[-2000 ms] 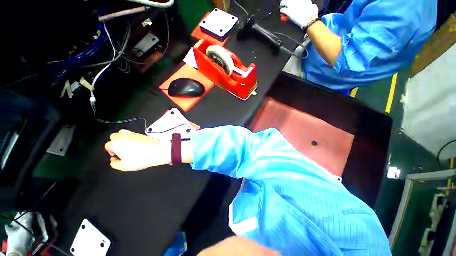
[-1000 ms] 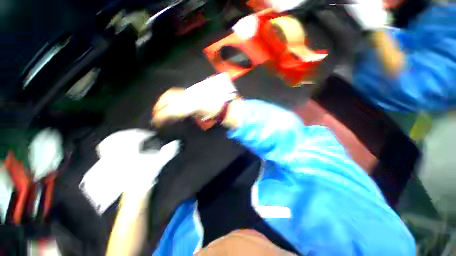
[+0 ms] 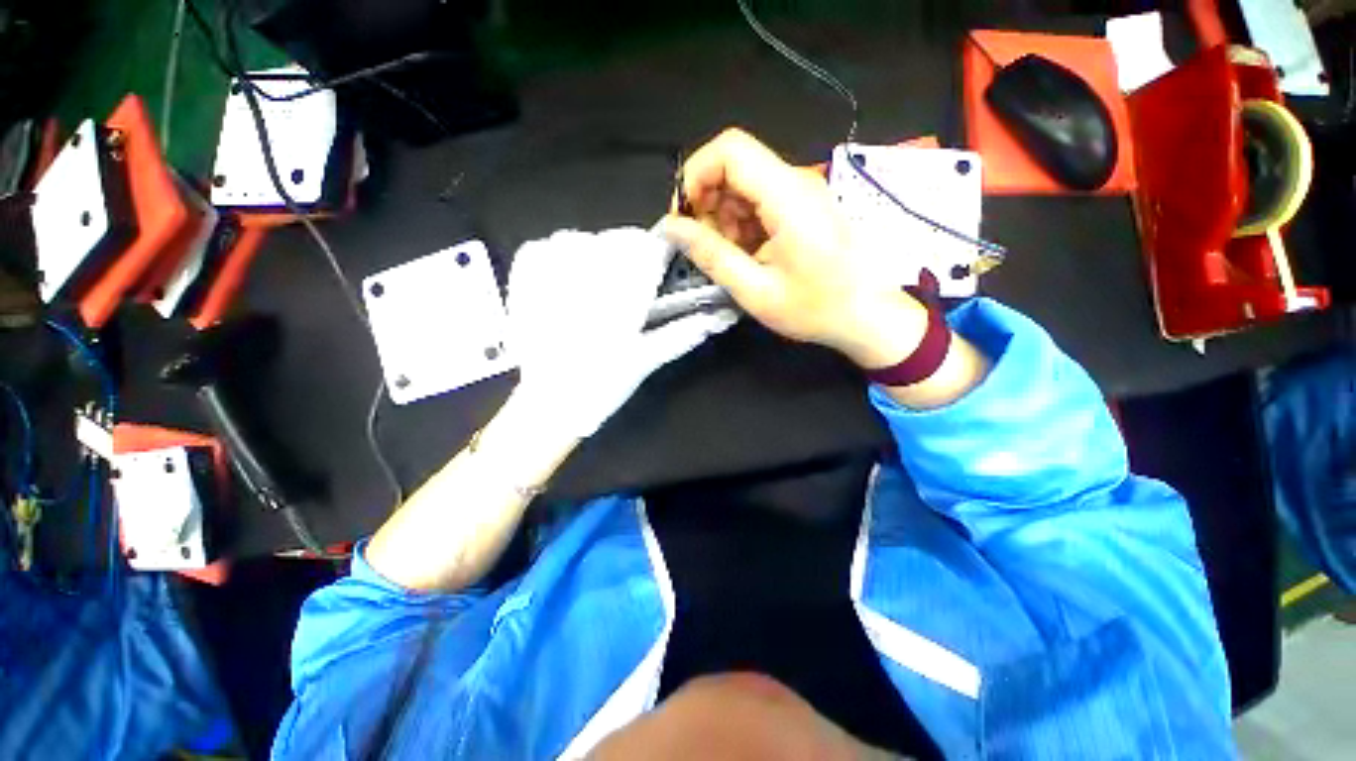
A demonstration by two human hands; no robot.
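My left hand (image 3: 588, 320), in a white glove, is closed around a small dark grey object (image 3: 687, 302), mostly hidden by the fingers. My right hand (image 3: 788, 245), bare with a dark red wristband, has its thumb and curled fingers on the upper end of the same object. A white square device (image 3: 440, 321) with dark corner feet lies left of my left hand. Another white device (image 3: 910, 208) lies just right of my right hand, with a thin dark lead across it.
A black mouse (image 3: 1053, 122) on an orange pad and a red tape dispenser (image 3: 1190, 193) stand at right. A black scanner (image 3: 246, 439), cables and several white devices with orange pads (image 3: 149, 201) lie at left.
The view has swung and steadied. My left hand has left the white device it was over and is now together with my right hand at the dark grey object.
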